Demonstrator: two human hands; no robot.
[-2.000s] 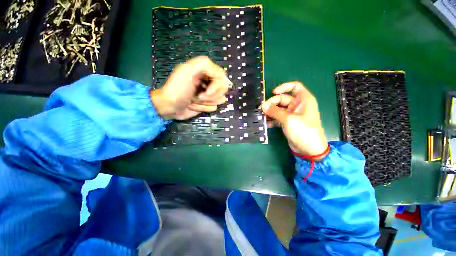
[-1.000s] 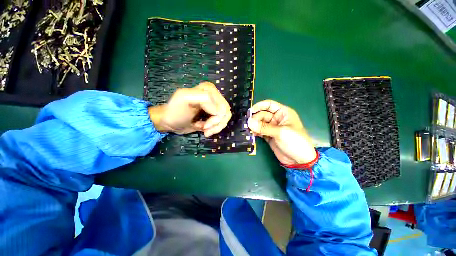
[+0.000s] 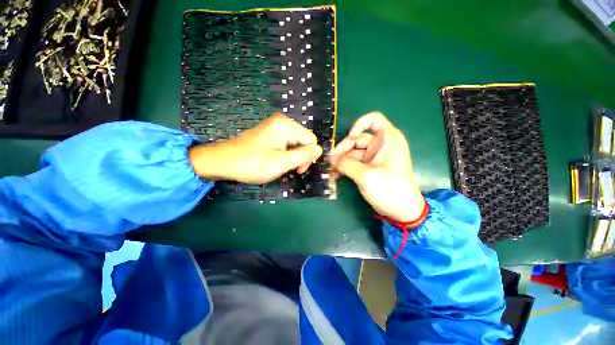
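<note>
A black FPC panel point(image 3: 236, 74) with a yellow edge and rows of small white pads lies flat on the green mat. My left hand point(image 3: 273, 151) is over its lower part, fingers curled, thumb and index fingertips together near the right pad column. My right hand point(image 3: 377, 165) is at the panel's lower right edge, thumb and index fingertips pinched close, other fingers curled. The fingertips of both hands are near each other. They are slightly blurred, and I cannot tell whether a small piece is between them. The left hand hides part of the panel.
A black compartment tray point(image 3: 74, 114) with heaps of gold-tan pieces is at the upper left. A black panel stack point(image 3: 499, 162) with a yellow edge is at the right. Framed white and yellow parts point(image 3: 601, 192) lie at the far right. A white printed sheet point(image 3: 601, 15) is at the upper right corner.
My left hand has straightened and moved towards my right hand, so the fingertips are closer. My right hand stays by the panel's right edge. The view has shifted slightly.
</note>
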